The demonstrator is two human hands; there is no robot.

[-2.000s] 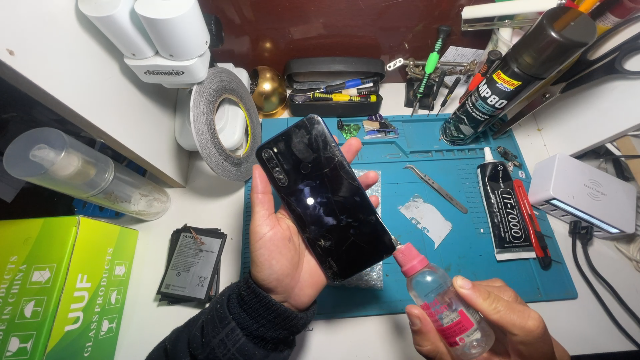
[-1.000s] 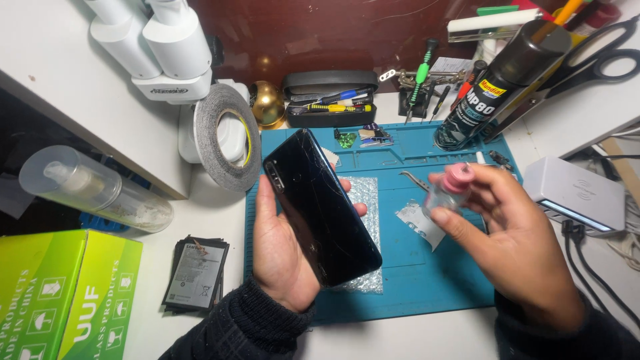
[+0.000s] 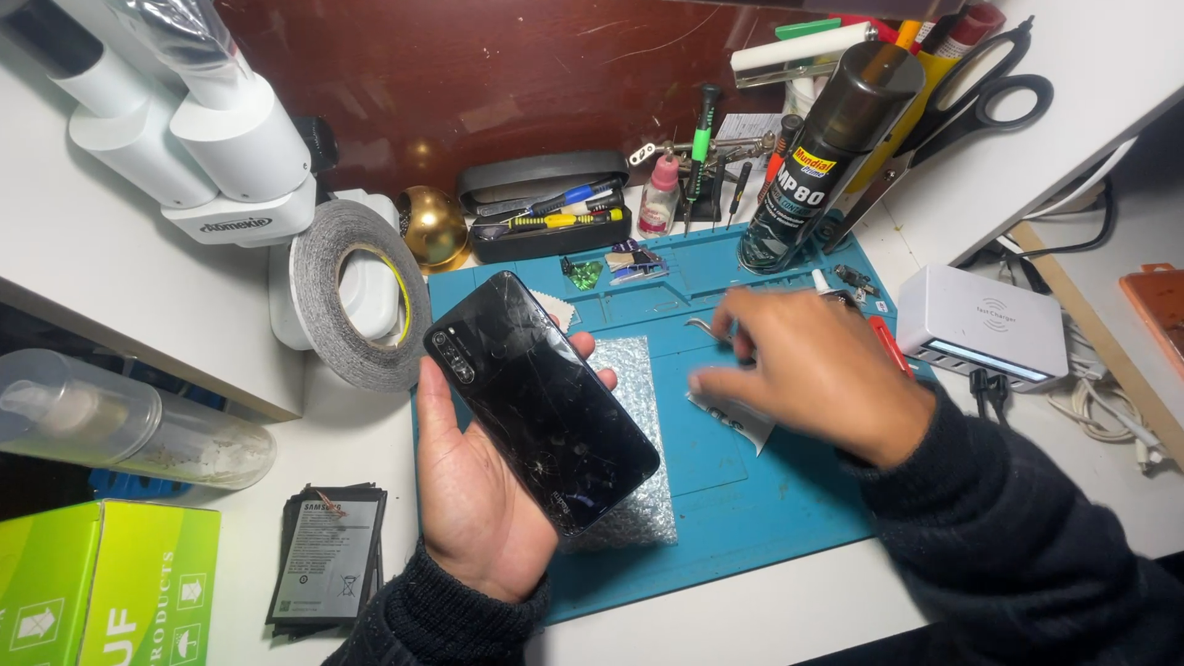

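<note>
A black smartphone (image 3: pixel 546 407) with a cracked glass back and a camera block lies tilted in my left hand (image 3: pixel 481 499), its back facing me. Bubble wrap (image 3: pixel 638 444) is partly hidden beneath it on the blue repair mat (image 3: pixel 777 499). My right hand (image 3: pixel 795 370), slightly blurred, hovers over the mat with its thumb and fingers apart and nothing seen between them. Just under those fingers are metal tweezers (image 3: pixel 700 324), mostly hidden, and a whitish cut sheet (image 3: pixel 740 422). A small clear bottle with a pink cap (image 3: pixel 659 199) stands behind the mat.
Behind the mat are a tool case (image 3: pixel 555 231), a screwdriver with a green handle (image 3: pixel 703 139) and a spray can (image 3: pixel 814 166). At the right are a charger hub (image 3: pixel 980 324) and scissors (image 3: pixel 980 116). At the left are a tape roll (image 3: pixel 319 305), a microscope (image 3: pixel 240 139), phone batteries (image 3: pixel 328 555) and a green box (image 3: pixel 157 592).
My right hand has let go of the pink-capped bottle, which it held in both earlier frames; the bottle now stands at the back beside the tool case. My left hand still holds the phone.
</note>
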